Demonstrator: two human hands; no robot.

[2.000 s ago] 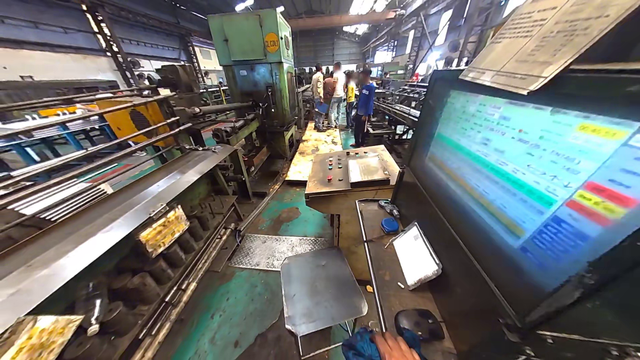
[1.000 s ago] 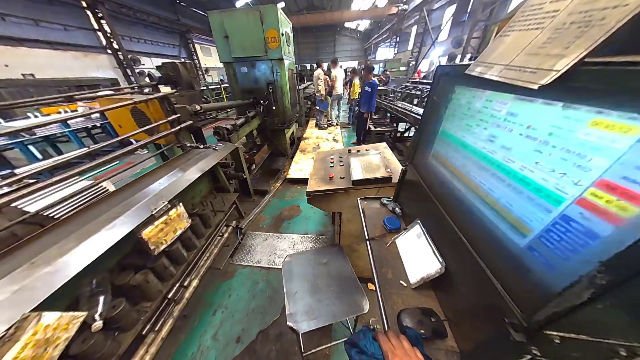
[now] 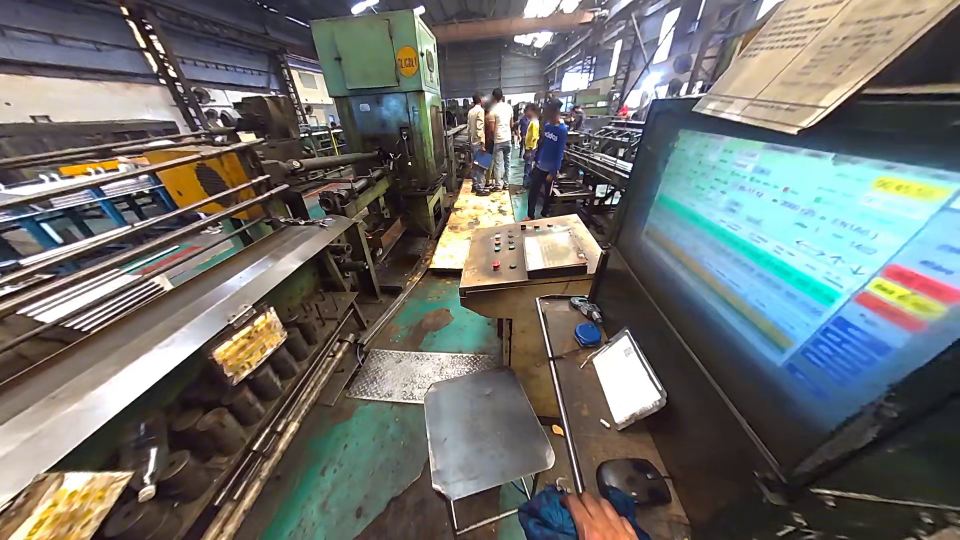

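Note:
One hand shows at the bottom edge, taken as my right hand (image 3: pixel 598 517); it rests on a crumpled dark blue cloth (image 3: pixel 551 514) at the near end of the narrow desk (image 3: pixel 600 442). Whether its fingers grip the cloth cannot be told. Just beyond it lies a black computer mouse (image 3: pixel 634 481). Further up the desk are a stack of white paper sheets (image 3: pixel 624 379), a round blue object (image 3: pixel 587 334) and a micrometer-like tool (image 3: pixel 586 308). My left hand is out of view.
A metal stool (image 3: pixel 486 431) stands left of the desk. Beyond is a control console (image 3: pixel 480 274) with buttons. The large screen (image 3: pixel 787 247) borders the right. Machine rails and a steel ledge (image 3: pixel 187 322) run along the left. Several people (image 3: pixel 501 139) stand ahead near a green machine (image 3: pixel 371 60).

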